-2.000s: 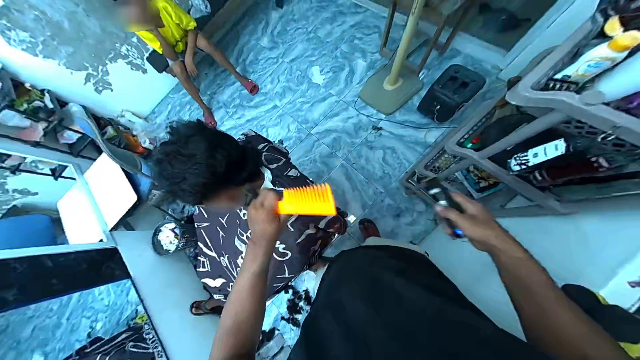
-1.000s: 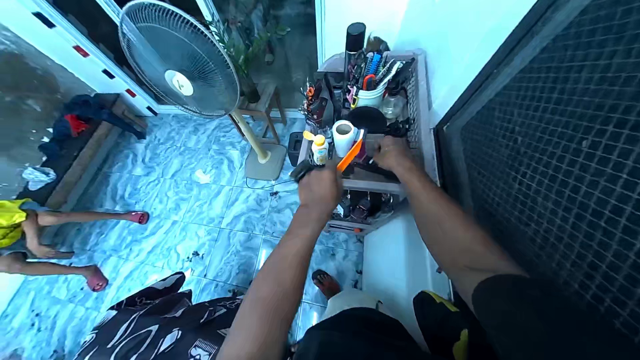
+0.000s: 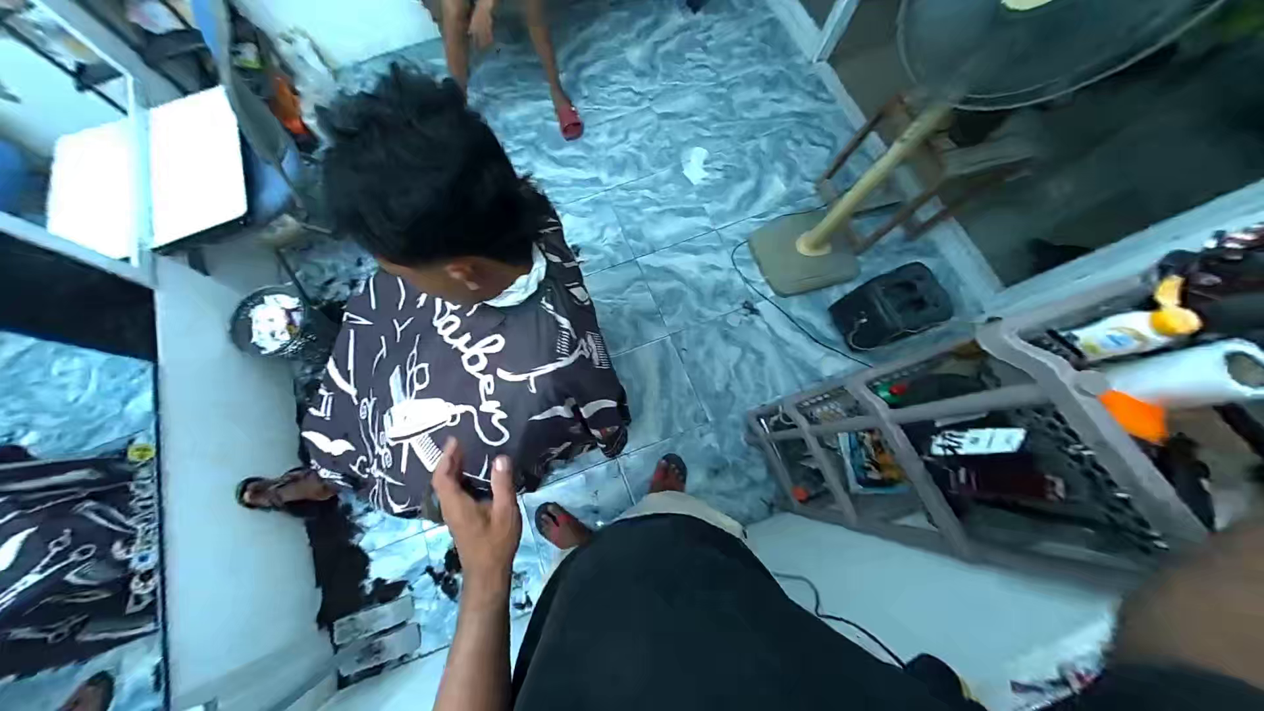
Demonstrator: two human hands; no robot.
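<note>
A seated person with short black hair [image 3: 420, 168] wears a dark barber cape [image 3: 464, 385] with white tool prints and a white neck strip [image 3: 520, 281]. My left hand [image 3: 479, 509] is raised in front of the cape, palm up, fingers apart, with nothing in it. At the lower right edge my right forearm [image 3: 1195, 602] shows blurred beside the trolley; the right hand itself cannot be made out. Part of an orange comb [image 3: 1134, 415] shows, blurred, at the trolley's top tray, beside a white paper roll [image 3: 1180, 373] and a bottle with a yellow cap [image 3: 1116, 336].
A grey plastic trolley [image 3: 1017, 395] stands at the right. Beyond it are a pedestal fan [image 3: 869, 188], a black box-shaped device [image 3: 892, 304] and a cable on the floor. Another person's legs [image 3: 543, 49] show at the top. Cut hair [image 3: 341, 563] lies below the cape, near a mirror at the left.
The view has swung from the trolley back to the seated person. My left hand, at the orange comb over the trolley one second ago, has moved away and is empty in front of the cape.
</note>
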